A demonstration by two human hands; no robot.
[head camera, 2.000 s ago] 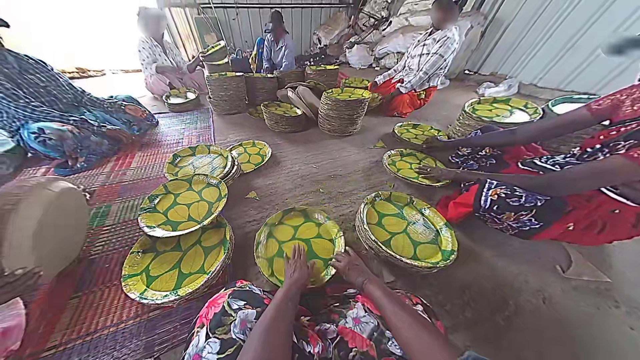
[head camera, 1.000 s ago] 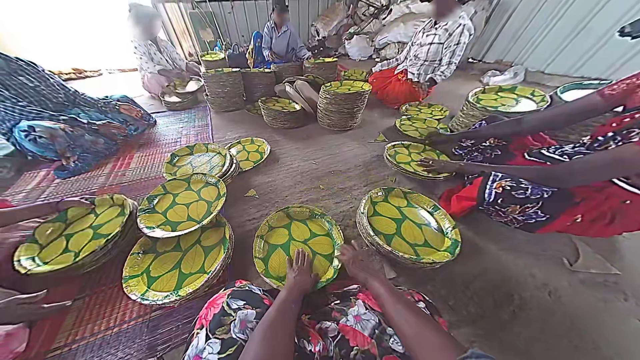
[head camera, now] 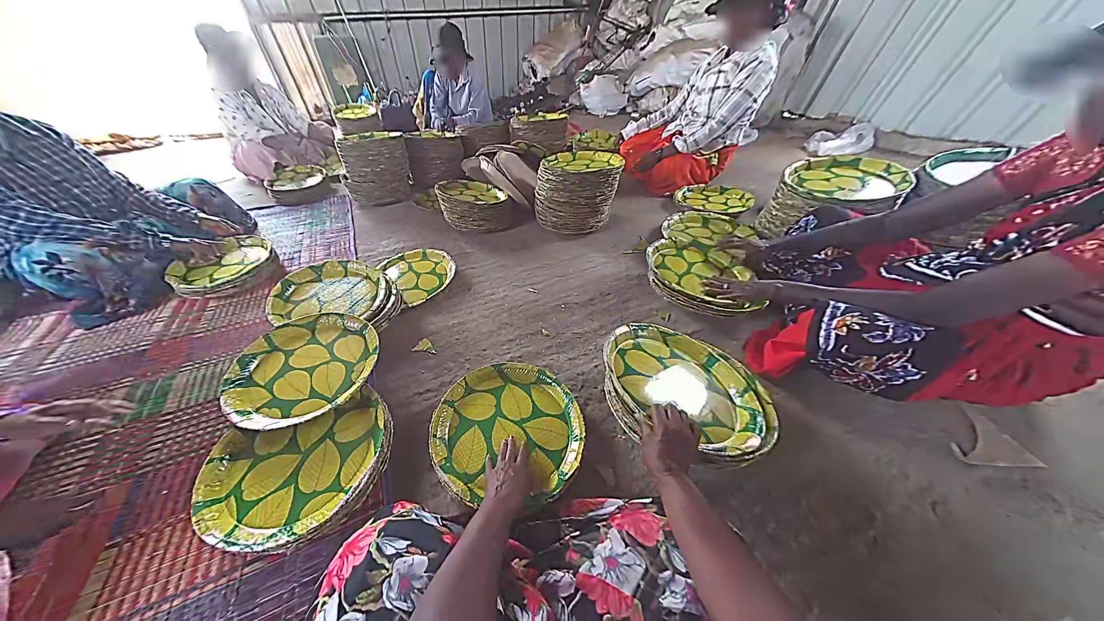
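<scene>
A round leaf-patterned plate [head camera: 483,410] in green and yellow lies on the floor before my lap. My left hand [head camera: 507,474] rests on its lower part with the fingers spread. To the right is a stack of like plates [head camera: 642,349], whose top plate is tilted with its near edge at my right hand [head camera: 670,438]. The fingers of that hand are on the near rim; the thumb is hidden. Left of the single plate, one tilted plate [head camera: 297,366] overlaps a larger stack [head camera: 293,474], with another stack [head camera: 323,291] behind.
A co-worker's hands [head camera: 733,276] touch plates at the right. Tall plate stacks [head camera: 578,194] stand farther back, among other seated people. A woven mat [head camera: 112,397] covers the left floor. A torn flat scrap [head camera: 996,444] lies at the right, and another person's hand shows at the left edge.
My right hand has moved right, from beside the single plate to the right stack, whose top plate now sits tilted. The plates at the left edge a second ago are gone from there.
</scene>
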